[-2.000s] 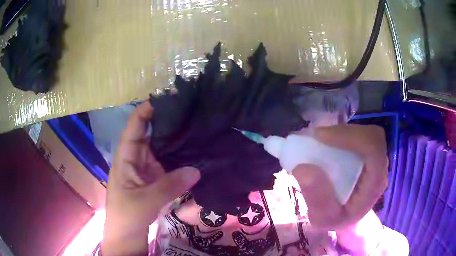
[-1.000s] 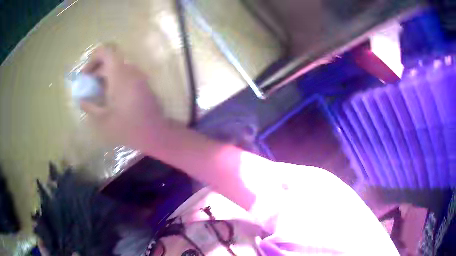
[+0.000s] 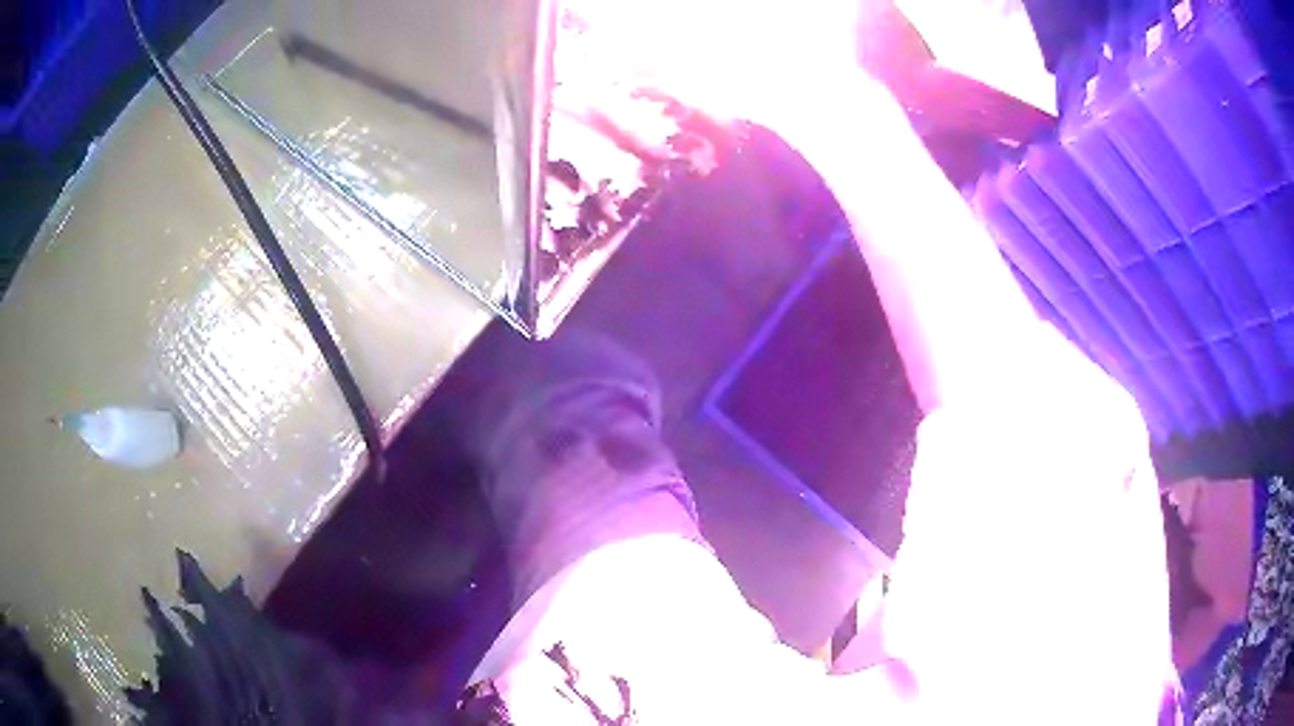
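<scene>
A black, jagged-edged piece point(image 3: 234, 652) shows at the bottom left, cut off by the picture's lower edge. My left hand is not in view. A white squeeze bottle point(image 3: 135, 436) with a thin tip lies on the yellowish table point(image 3: 85, 333) at the left, out of my hands. My right arm reaches up to the top of the picture, washed out by glare. My right hand cannot be made out there. Ruffled loose pieces point(image 3: 603, 199), partly lost in the glare, lie beside a shiny straight-edged box point(image 3: 532, 270).
A dark cable point(image 3: 270, 248) crosses the table. A blue-rimmed crate point(image 3: 766, 443) is below the table edge. A ribbed violet basket point(image 3: 1164, 227) is at the far right. Another dark clump point(image 3: 26, 688) is at the lower left corner.
The bottle was in my right hand over the black piece, then over the table; now it lies released. My right arm has swung up and right. The view has turned rightward.
</scene>
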